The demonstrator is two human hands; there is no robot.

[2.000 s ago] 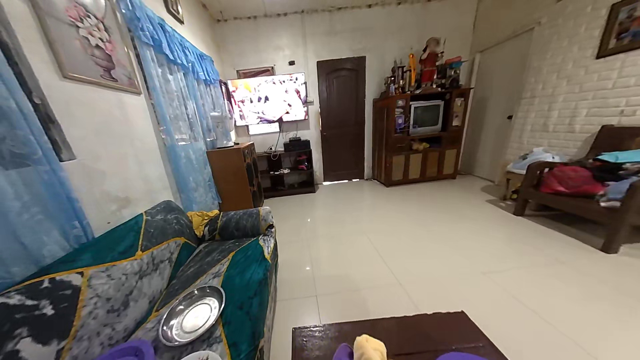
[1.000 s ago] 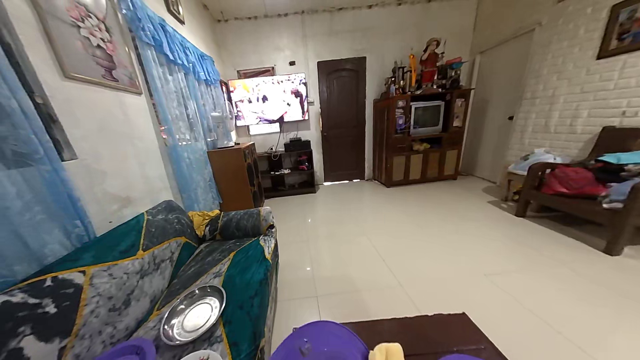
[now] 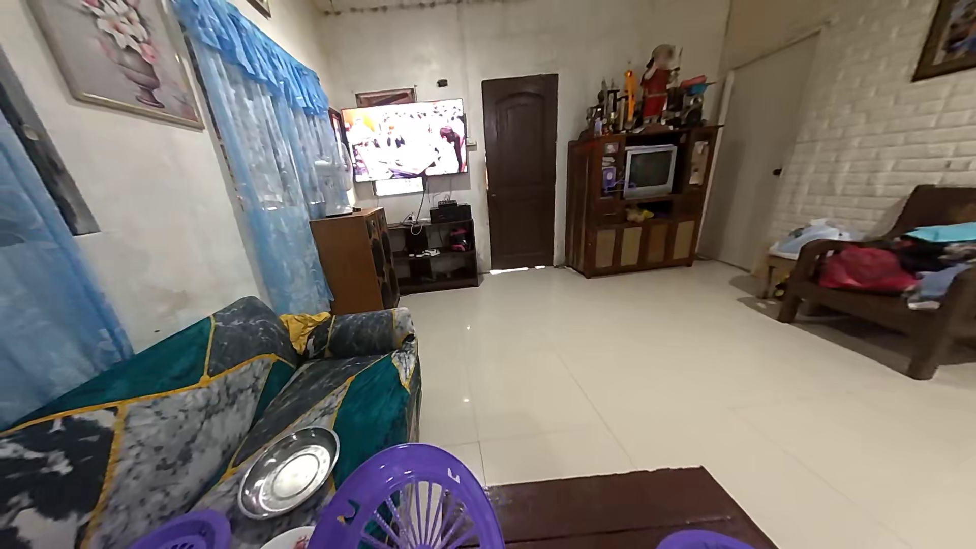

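Observation:
Neither of my hands shows in the head view. A purple plastic basket with a slotted pattern (image 3: 474,488) stands tilted at the bottom centre, in front of the left part of a dark brown wooden table (image 3: 610,503). Part of another purple plastic item (image 3: 701,540) shows at the bottom edge, over the table. On the sofa seat lies a round stainless steel basin (image 3: 290,473). Below it, cut off by the frame, are a purple slotted basket (image 3: 187,530) and the rim of a pale bowl (image 3: 288,538). What holds the tilted basket is hidden.
A sofa with a patterned cover (image 3: 168,427) fills the lower left. Pale floor tiles (image 3: 549,366) stretch towards a brown door (image 3: 521,168), a lit television (image 3: 404,141) and a wooden cabinet (image 3: 644,229). At the right, clothes lie on a wooden armchair (image 3: 923,335).
The purple basket, lower and broad a second ago, now stands tilted up with its slots showing. The pale yellow thing seen beside it at the table's near edge is out of view.

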